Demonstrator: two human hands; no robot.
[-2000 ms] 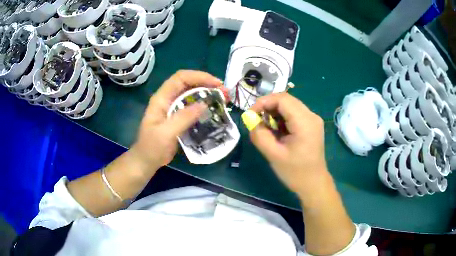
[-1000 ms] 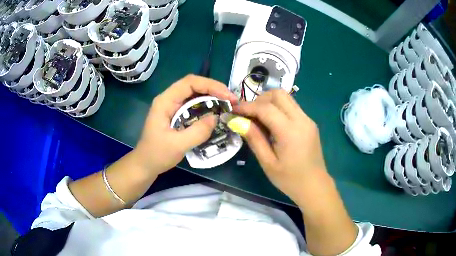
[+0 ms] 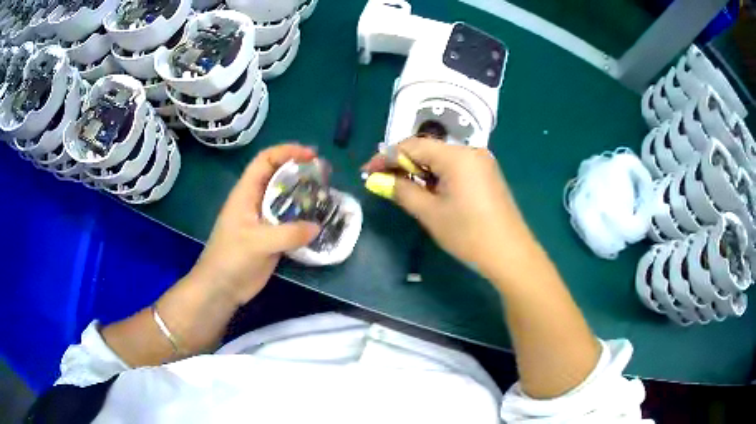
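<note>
My left hand [image 3: 249,224] holds a white rear housing [image 3: 346,236] with its open side and circuit board facing up, thumb over the rim; it is slightly blurred. My right hand [image 3: 452,195] is just right of it, apart from it, with tweezers [image 3: 408,162] between the fingers and a yellow cover [image 3: 381,185] on a fingertip. A tiny white plug or wire end shows near the fingertips; I cannot tell if it is held. The white camera body [image 3: 452,83] lies beyond my hands, its black lens face up and its round opening partly hidden by my right hand.
Stacked white housings [image 3: 211,54] with boards stand at the left, and more stacks [image 3: 696,269] at the right. A white heap of rings or cord [image 3: 612,203] lies beside the right stacks. A black cable end [image 3: 344,124] lies left of the camera body. A blue surface [image 3: 75,240] is at the lower left.
My left hand has moved the housing left and tilted it, away from the camera body. My right hand has come off the housing's edge, and a gap now shows between them.
</note>
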